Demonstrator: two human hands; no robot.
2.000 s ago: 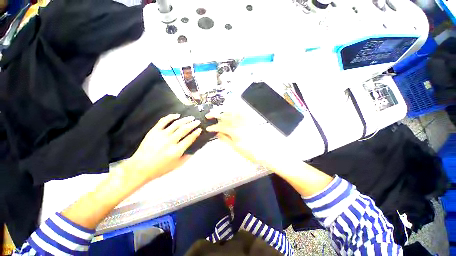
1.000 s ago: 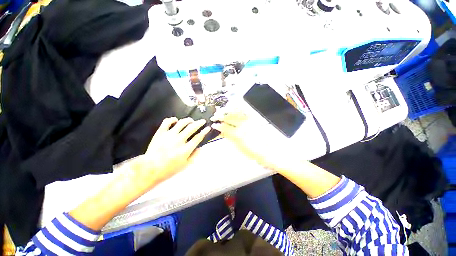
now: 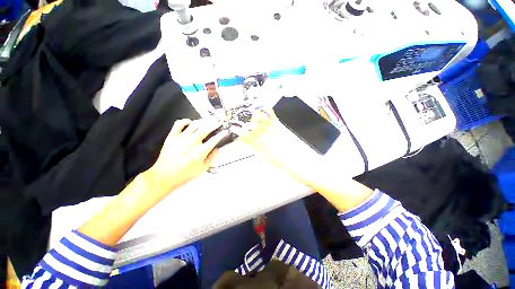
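Observation:
A black garment (image 3: pixel 141 113) spreads over the left of the white sewing table, its edge running to the needle area (image 3: pixel 227 119) under the white machine head (image 3: pixel 254 51). My left hand (image 3: pixel 183 152) lies flat on the cloth, fingers spread toward the presser foot. My right hand (image 3: pixel 265 138) is close to the needle at the right end of the cloth, fingertips by the foot. Its fingertips partly hide the cloth, so I cannot tell whether they grip it. The foot and needle are small and blurred.
A smartphone (image 3: pixel 306 125) lies right of my right hand, with thin sticks (image 3: pixel 330 111) beside it. Dark straps (image 3: pixel 400 119) cross the table. The control panel (image 3: pixel 420 60) is on the machine's right. A black garment heap (image 3: pixel 429 192) lies below right, near a blue crate (image 3: pixel 467 100).
My right hand has moved up to the needle, and my left hand slightly up. Less cloth shows between the hands, and a dark line on the table below them is uncovered. The view has shifted slightly.

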